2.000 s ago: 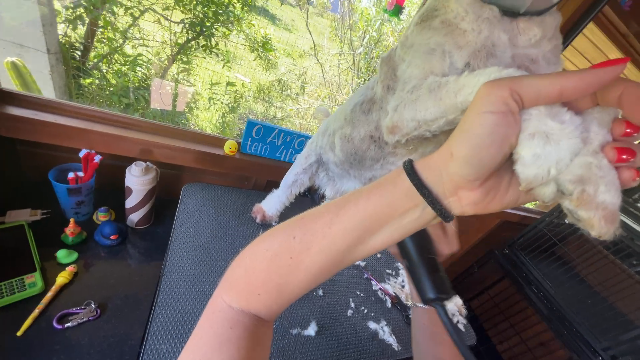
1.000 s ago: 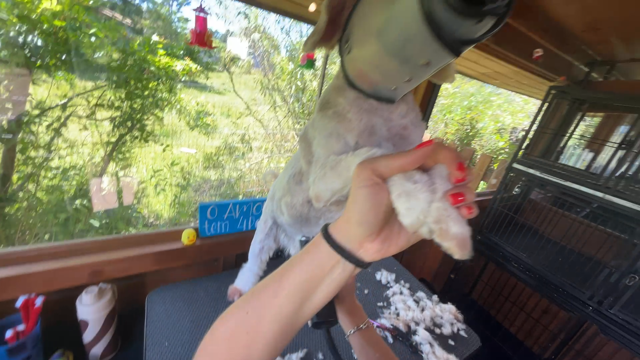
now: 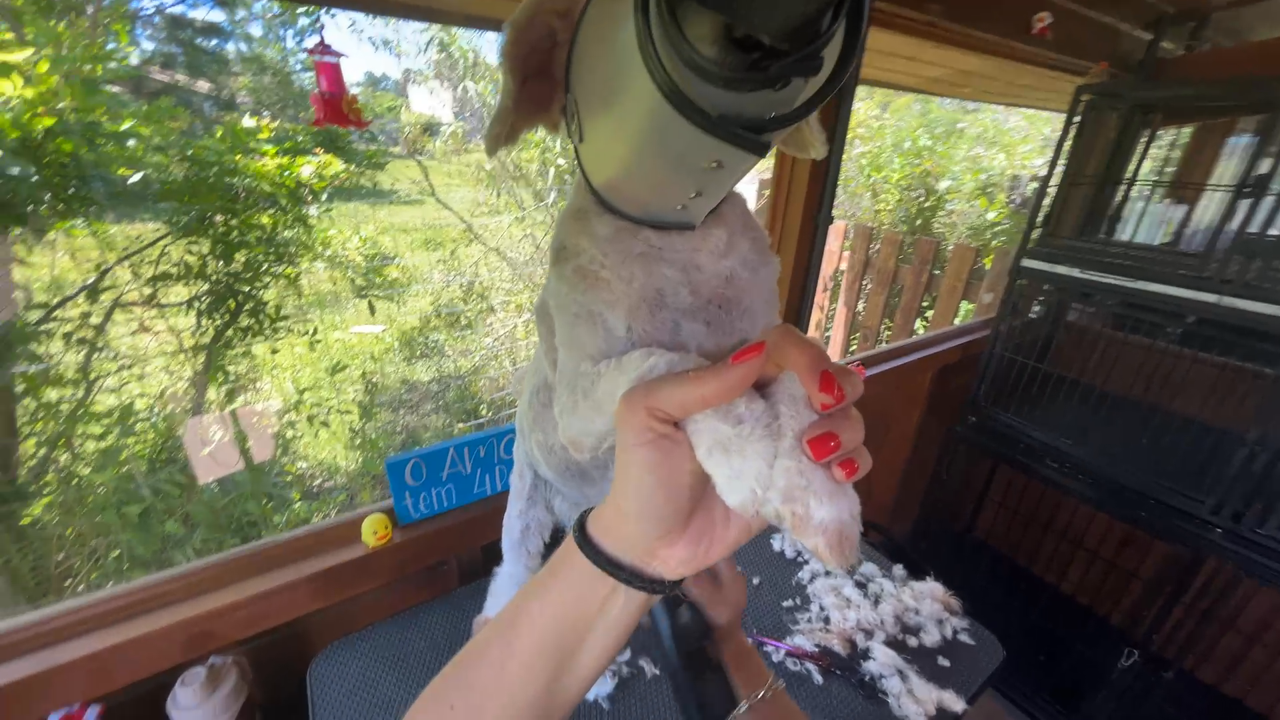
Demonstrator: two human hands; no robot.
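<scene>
My left hand, with a black band at the wrist, grips the furry front legs of a light-coated dog. The dog stands upright on its hind legs on a black textured grooming table, its head inside a translucent cone-shaped muzzle or collar. Below and behind my left forearm, my right hand, partly hidden, holds a dark handheld tool low by the dog's belly. Clipped fur lies on the table, with purple scissors or a similar slim tool in it.
Black wire crates stand at the right. A window with a wooden sill runs along the left, bearing a yellow toy duck and a blue sign with writing. A bottle shows at bottom left.
The view has tilted up and turned right. The dog, leaning over sideways two seconds ago, is now more upright, its front legs still in my left hand. More clipped fur shows on the table.
</scene>
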